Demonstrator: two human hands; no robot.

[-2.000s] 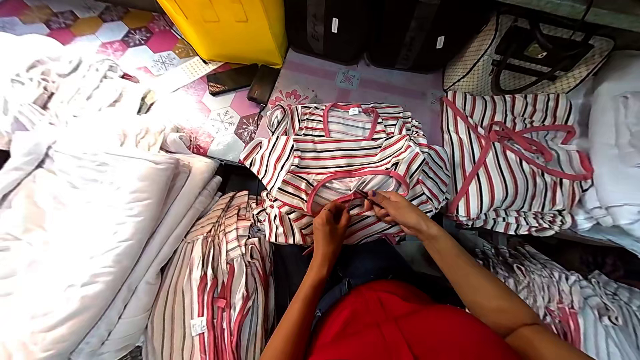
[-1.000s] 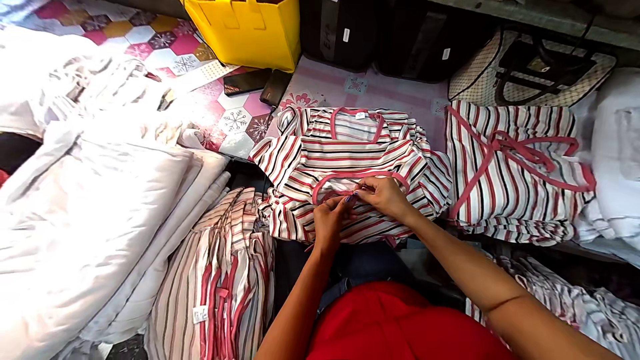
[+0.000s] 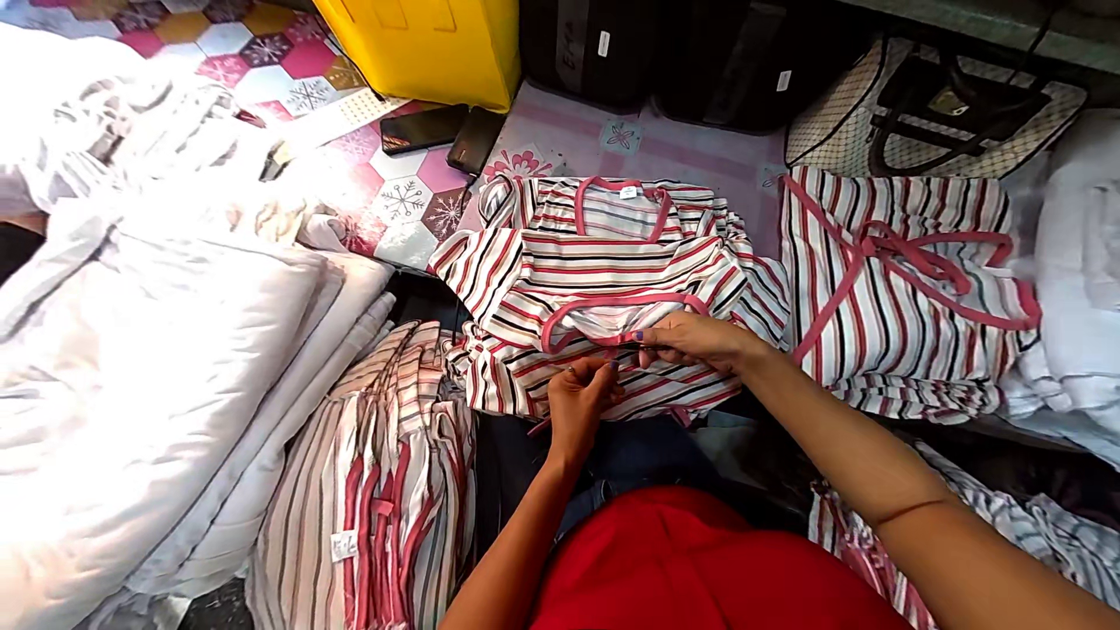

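A striped garment with pink trim (image 3: pixel 630 262) lies front and centre on a low surface, a small tag in its upper neckline. My right hand (image 3: pixel 687 339) pinches the pink edging of the garment's lower opening between thumb and fingers. Just left of it and slightly nearer me, my left hand (image 3: pixel 584 389) has thumb and index finger together over the striped cloth; whether cloth or thread is between them is too small to tell. To the right lies a folded striped garment with a pink tie (image 3: pixel 910 254).
White folded fabric (image 3: pixel 175 350) fills the left, beside a pile of striped garments (image 3: pixel 376 499). Behind stand a yellow bag (image 3: pixel 429 44), black cases (image 3: pixel 595 52) and a checked handbag (image 3: pixel 831 122). Two dark phone-like objects (image 3: pixel 424 129) lie near the yellow bag. More white cloth (image 3: pixel 1081 262) is at right.
My two hands, close together at the lower opening before, are now slightly apart, with the left one lower. The garment remains in place.
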